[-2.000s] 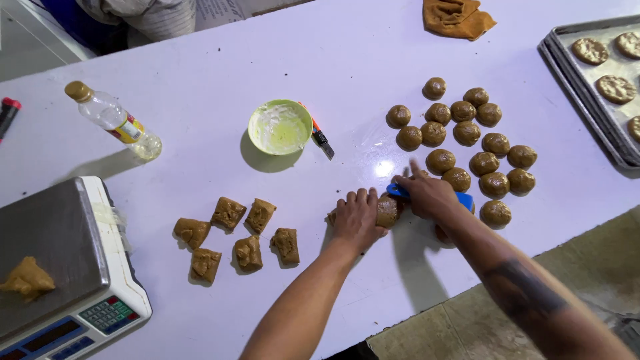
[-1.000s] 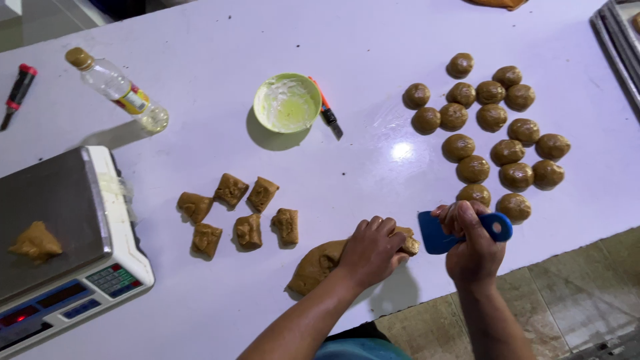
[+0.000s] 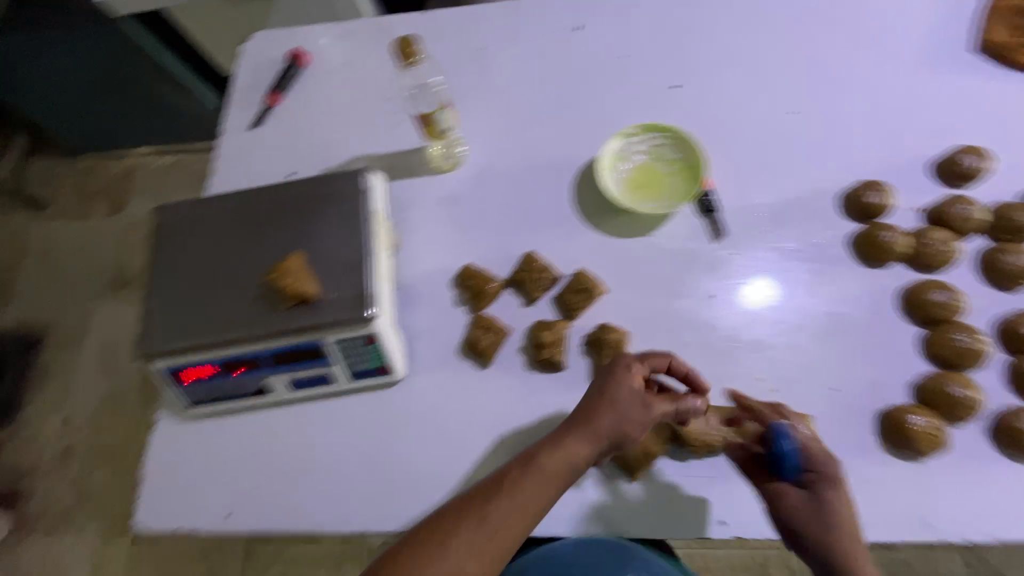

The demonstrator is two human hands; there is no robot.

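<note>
Near the front edge of the white table, my left hand (image 3: 640,400) is over a mass of brown dough (image 3: 704,432), thumb and fingers bent close together; blur hides whether they pinch any dough. My right hand (image 3: 800,472) holds a blue dough scraper (image 3: 784,452) against the palm, with its fingers at the right part of the dough. Several rough-cut dough pieces (image 3: 548,344) lie up and left of my left hand. Several smooth round dough balls (image 3: 934,302) sit to the right. One dough piece (image 3: 294,280) rests on the plate of the digital scale (image 3: 184,216).
A green bowl (image 3: 604,180) with pale contents stands behind the dough, a black-and-red tool (image 3: 710,210) beside it. A clear bottle (image 3: 432,108) with a brown cap and a red-and-black tool (image 3: 280,86) are at the back left. Brown cloth (image 3: 1006,34) lies at the far right corner.
The view has swung left. My right hand, raised with the scraper a second ago, is now down at the dough. Its scraper has turned and shows less of its blade.
</note>
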